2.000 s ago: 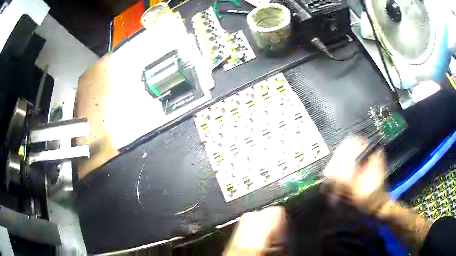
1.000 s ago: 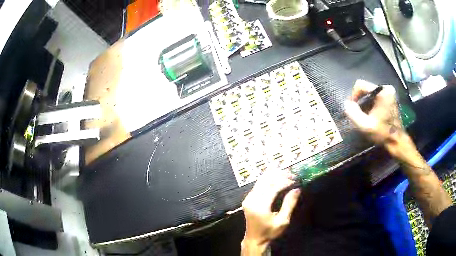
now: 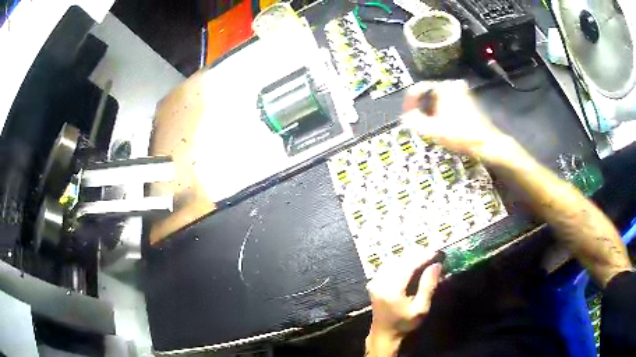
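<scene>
A white PCB panel with rows of repeated yellow-and-black parts lies on the black ribbed mat. My right hand is blurred over the panel's far edge. It is closed on a black pen-like tool, whose tip I cannot make out. My left hand is at the panel's near edge, with its fingertips at or over the edge. A dark shape shows between its thumb and fingers; I cannot tell if it is a held thing or a gap.
Metal rails stick out at the left. A solder spool stands on a white sheet. Set-aside boards, a thick tape roll, a black box with a red light and a fan line the far side. A blue bin is lower right.
My right hand has moved from the panel's right side to over its far edge, with the black tool. My left hand has come to the near edge. The whole view has shifted.
</scene>
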